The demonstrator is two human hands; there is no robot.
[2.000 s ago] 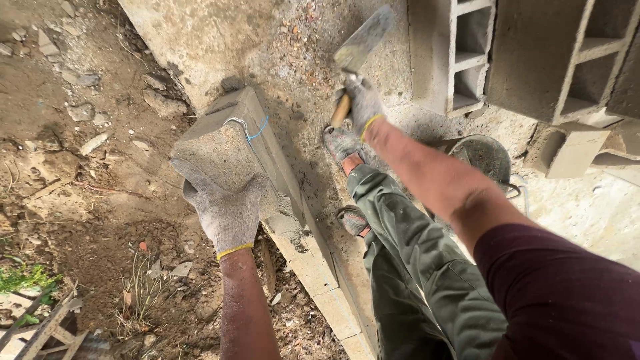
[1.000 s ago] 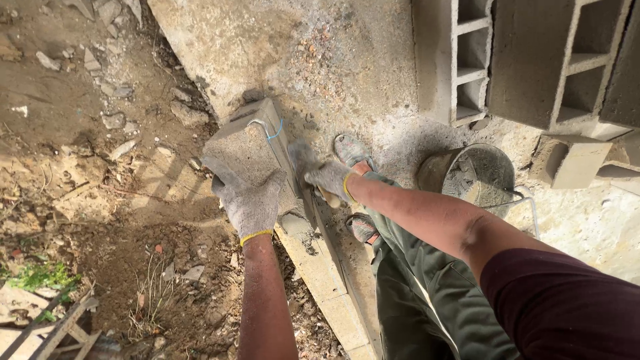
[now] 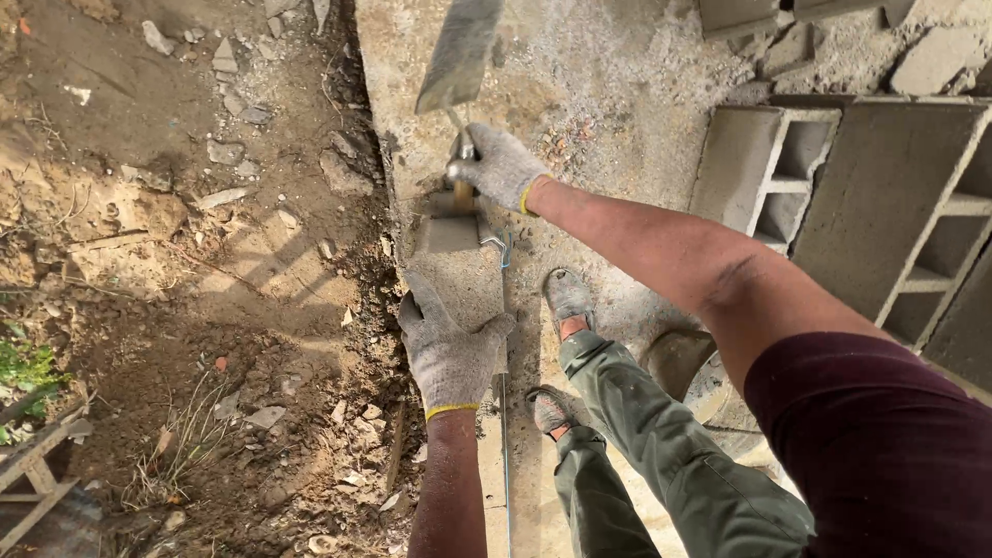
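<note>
My left hand [image 3: 453, 349], in a grey knit glove with a yellow cuff, grips the near end of a concrete block [image 3: 465, 275], thumb and fingers on opposite sides. The block sits on the course along the slab's edge. My right hand [image 3: 496, 164], gloved alike, is closed round the handle of a brick trowel [image 3: 461, 58], held over the block's far end with the blade pointing away. A blue string line [image 3: 506, 457] runs along the course's right side up to a bent metal hook [image 3: 494, 242] at the block's right edge.
Hollow concrete blocks [image 3: 763, 170] stand at the right, several cells showing. A bucket [image 3: 682, 360] is partly hidden behind my arm and leg. Stony soil [image 3: 256, 349] lies left of the slab [image 3: 620, 101]. A wooden frame [image 3: 39, 473] is at lower left. My feet are right of the string.
My right hand has risen with the trowel from beside the block to beyond its far end. My left hand has stayed on the block. The view has turned.
</note>
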